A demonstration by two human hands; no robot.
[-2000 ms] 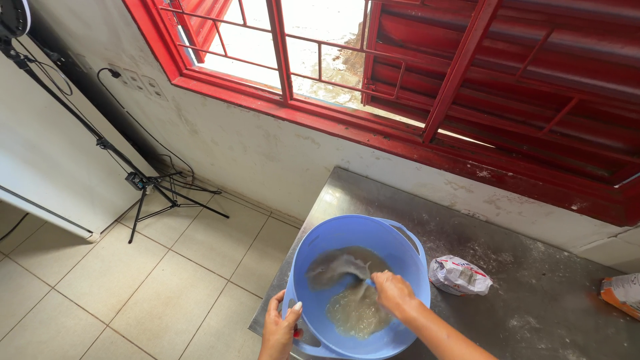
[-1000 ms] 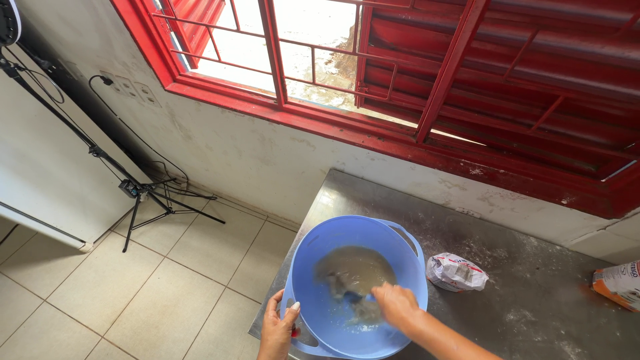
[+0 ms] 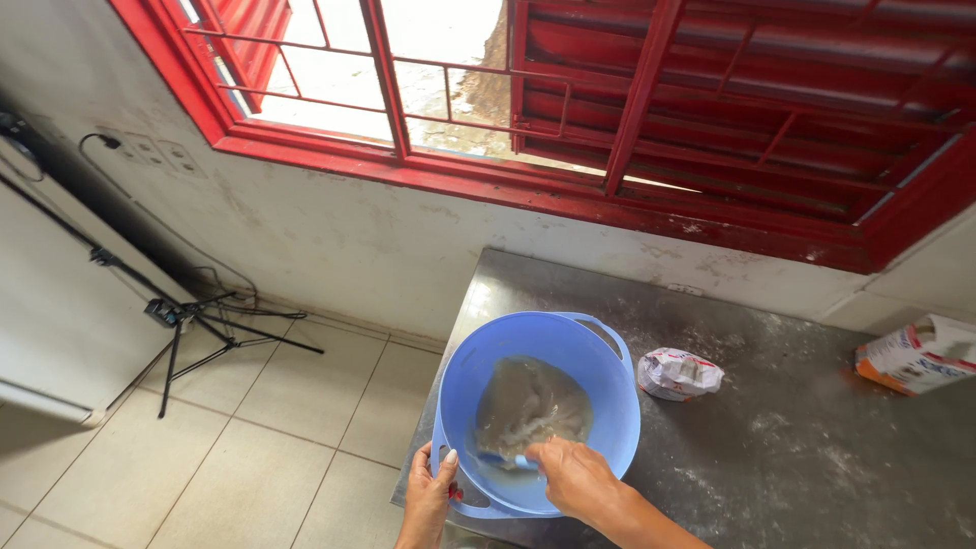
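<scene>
A blue plastic tub with two handles (image 3: 610,427) stands near the left end of a stainless steel table (image 3: 762,473). Cloudy greyish liquid (image 3: 534,396) covers its bottom. My right hand (image 3: 572,476) reaches inside over the near part and grips the light blue handle of a stirring utensil (image 3: 524,462), whose head is blurred and partly in the liquid. My left hand (image 3: 432,488) holds the tub's left handle, thumb on the rim side. Right of the tub, close to its rim, sits a crumpled white paper packet (image 3: 680,374).
A white and orange printed bag (image 3: 919,354) stands at the table's right. White powder marks the tabletop. Behind are a stained wall (image 3: 343,221) and a red barred window (image 3: 503,187). A black tripod (image 3: 194,313) stands on the tiled floor at left, beside a white appliance or cabinet (image 3: 69,305).
My right hand has moved the utensil around within the liquid, now toward the tub's near side. My left hand stays on the handle.
</scene>
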